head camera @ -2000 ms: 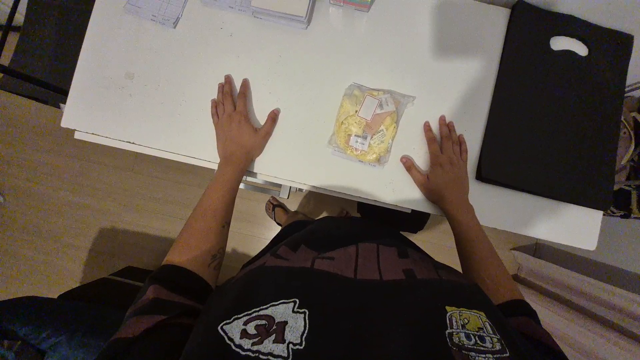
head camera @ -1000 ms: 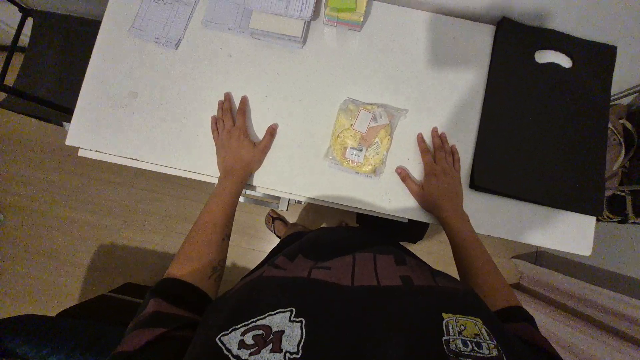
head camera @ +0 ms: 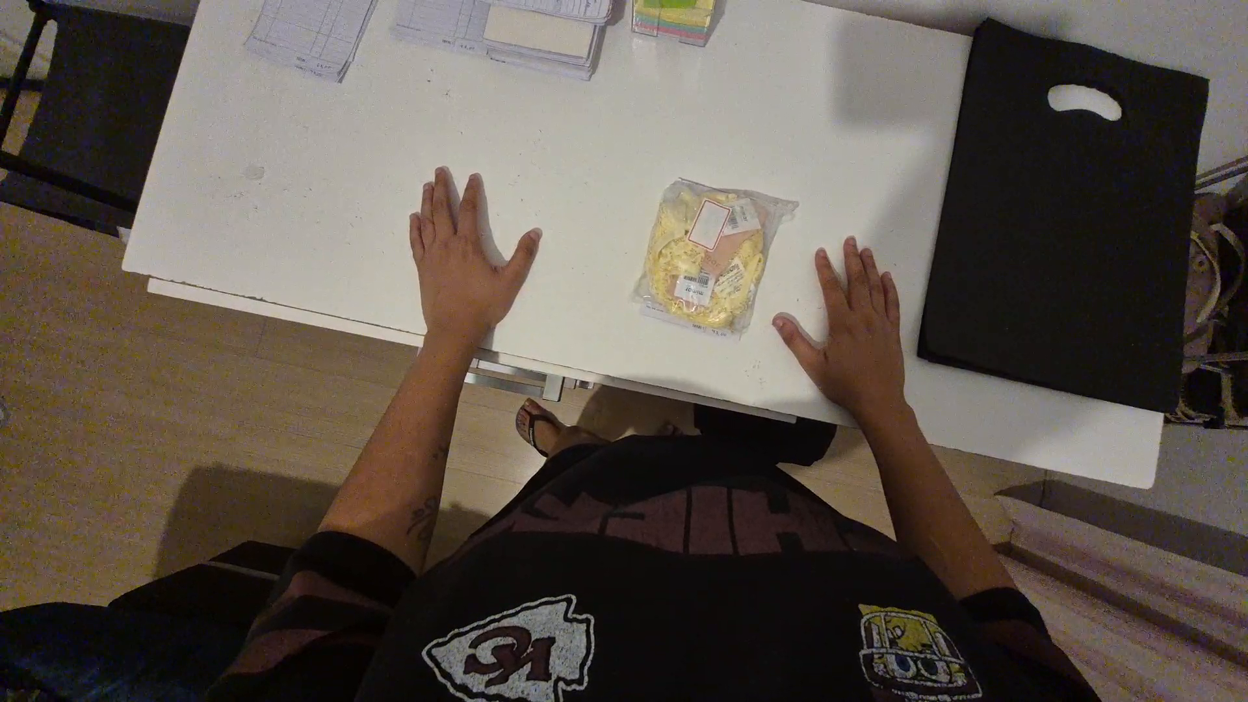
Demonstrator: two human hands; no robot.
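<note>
My left hand (head camera: 462,258) lies palm down on the white table (head camera: 585,322), its fingers spread and nothing in it. To its right, a clear plastic packet (head camera: 707,255) with yellow contents and several labels rests flat, touched by neither hand. Just right of the packet is my right hand (head camera: 858,331), also palm down with the thumb apart and holding nothing. A black plastic bag with a cut-out handle (head camera: 1063,234) lies flat at the right end of the table, beyond my right hand.
Printed sheets (head camera: 310,34) lie at the far left edge, with stacked pads of forms (head camera: 536,34) beside them. A holder of coloured note paper (head camera: 675,19) stands at the far edge. A dark chair (head camera: 97,117) is left of the table. Under the near edge shows a metal drawer rail (head camera: 517,378).
</note>
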